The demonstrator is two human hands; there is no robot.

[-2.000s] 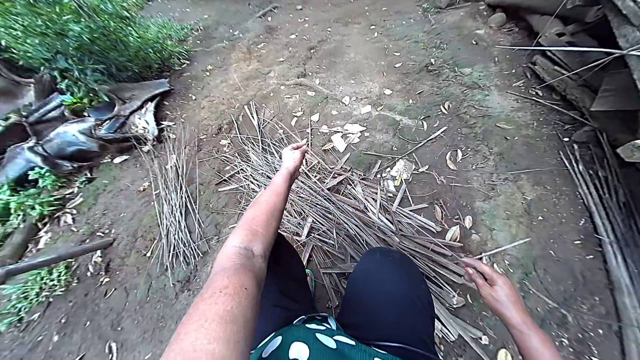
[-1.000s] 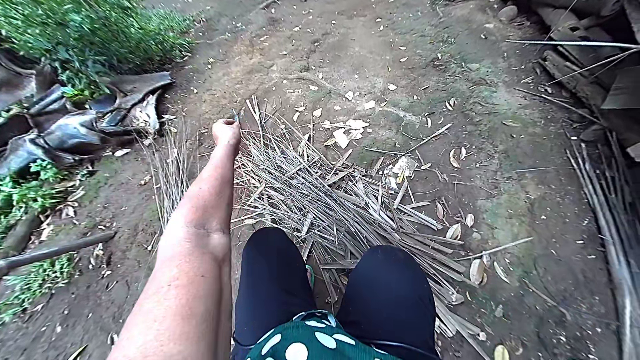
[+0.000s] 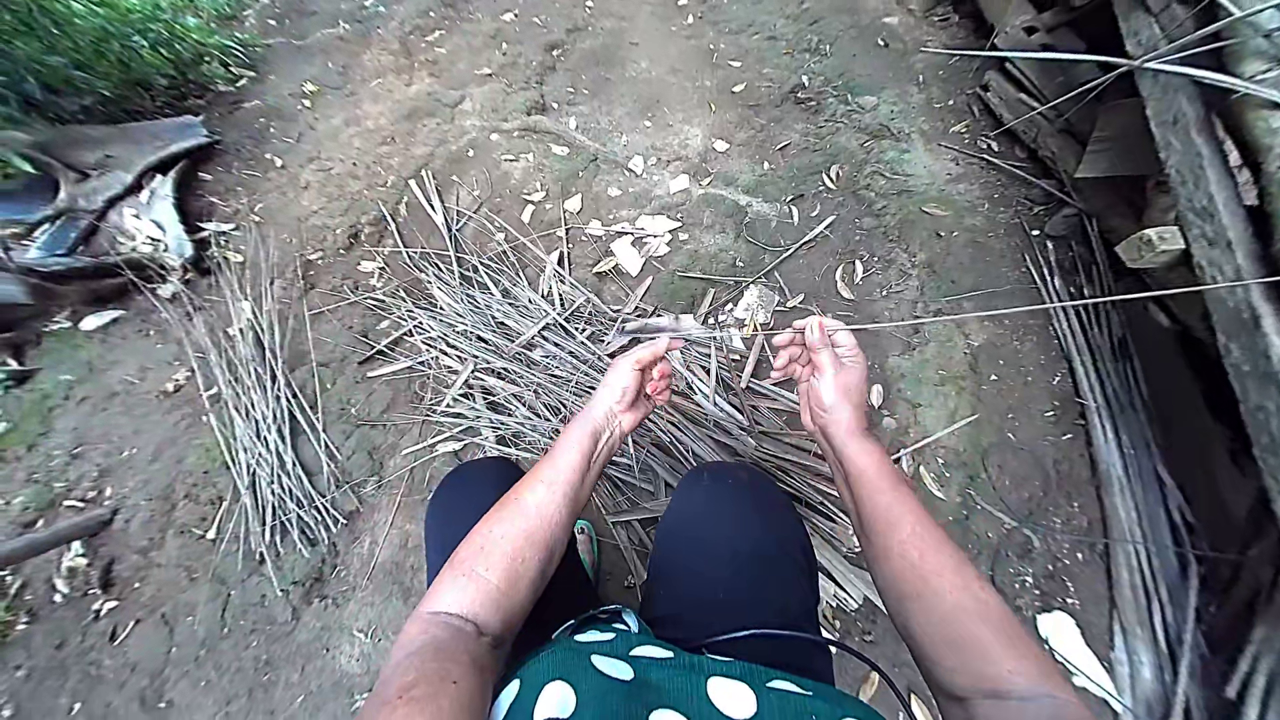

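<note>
A long thin plant stick [image 3: 1000, 313] runs from between my hands out past the right edge. My right hand [image 3: 825, 370] pinches it between thumb and fingers, above the right knee. My left hand [image 3: 640, 380] is close to its left end, fingers curled; a small blade or the stick's tip may be in them, too blurred to tell. Beneath both hands lies a heap of dry split strips and thin sticks [image 3: 480, 350] on the dirt. A smaller bundle of thin sticks [image 3: 270, 430] lies apart on the left.
At the right are a bundle of long strips [image 3: 1120, 430], a weathered wooden beam [image 3: 1200, 220] and stacked scrap wood. Dark crumpled sheeting [image 3: 100, 180] lies at the left below green plants [image 3: 110, 50]. A stick [image 3: 60, 535] juts in at lower left.
My left hand has come back from the far left, near the small bundle, to the middle. My right hand has come into view, holding a long stick beside it.
</note>
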